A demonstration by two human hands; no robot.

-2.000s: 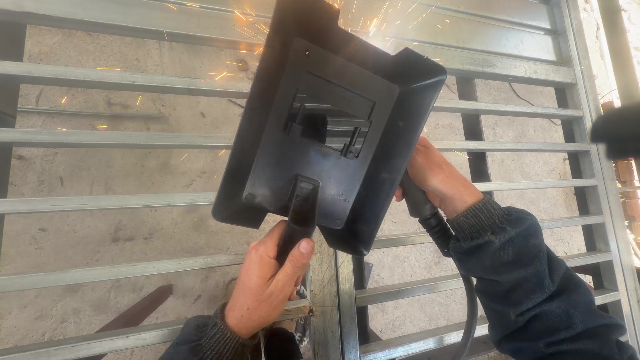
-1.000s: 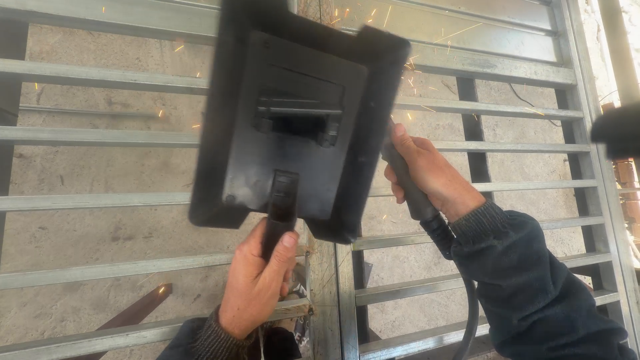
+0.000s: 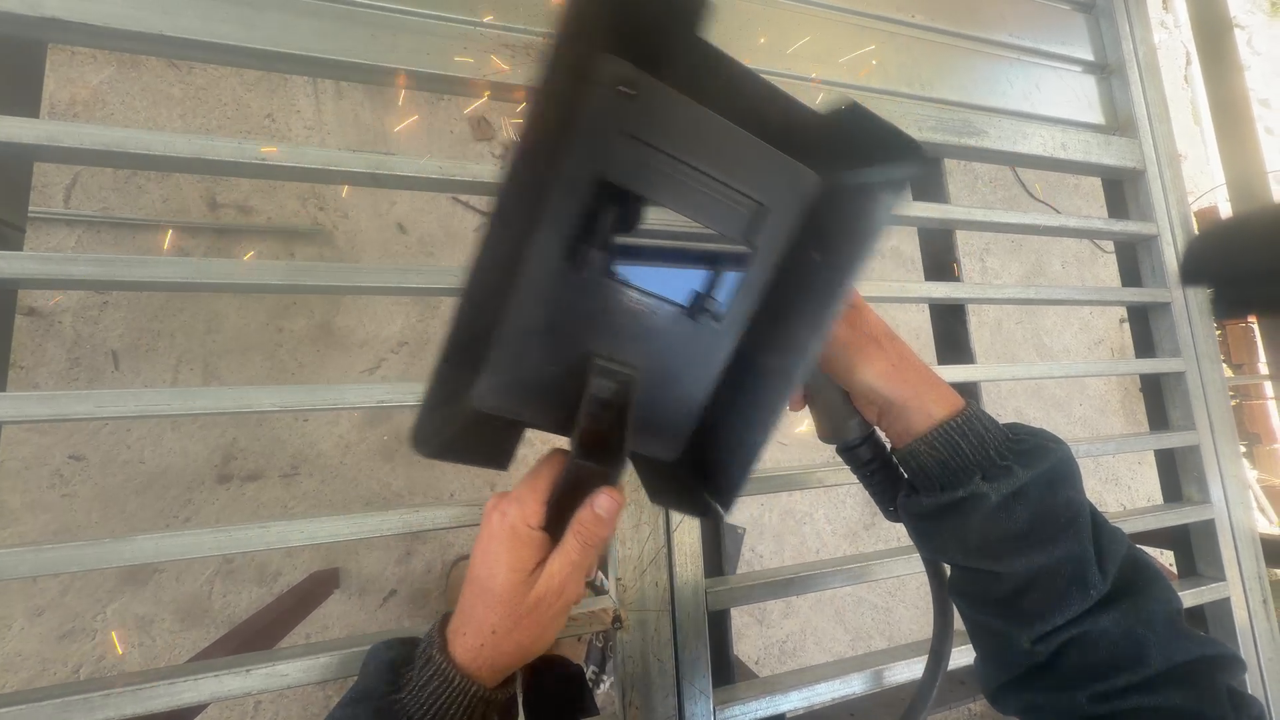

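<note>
My left hand (image 3: 535, 570) grips the handle of a black hand-held welding shield (image 3: 650, 270), which is tilted and seen from its inner side, with a dark glass window in its middle. Behind the shield's right edge, my right hand (image 3: 880, 370) is closed around the grey handle of a welding torch (image 3: 832, 408), its fingers mostly hidden. A black cable (image 3: 935, 640) runs down from the torch past my sleeve. The torch's tip is out of sight behind the shield. Sparks fly above and to the left of the shield, over a galvanized steel frame (image 3: 230, 270).
Parallel steel bars cross the view over a concrete floor (image 3: 240, 340), joined by upright members (image 3: 645, 620) at the centre and right. Metal panels (image 3: 950, 60) lie at the top. A brown metal strip (image 3: 270, 615) is at lower left, and a dark blurred object (image 3: 1235, 262) at the right edge.
The shield has swung about in my left hand; its top has tilted back to the right since one second ago and it covers more of my right hand. Sparks are seen throughout.
</note>
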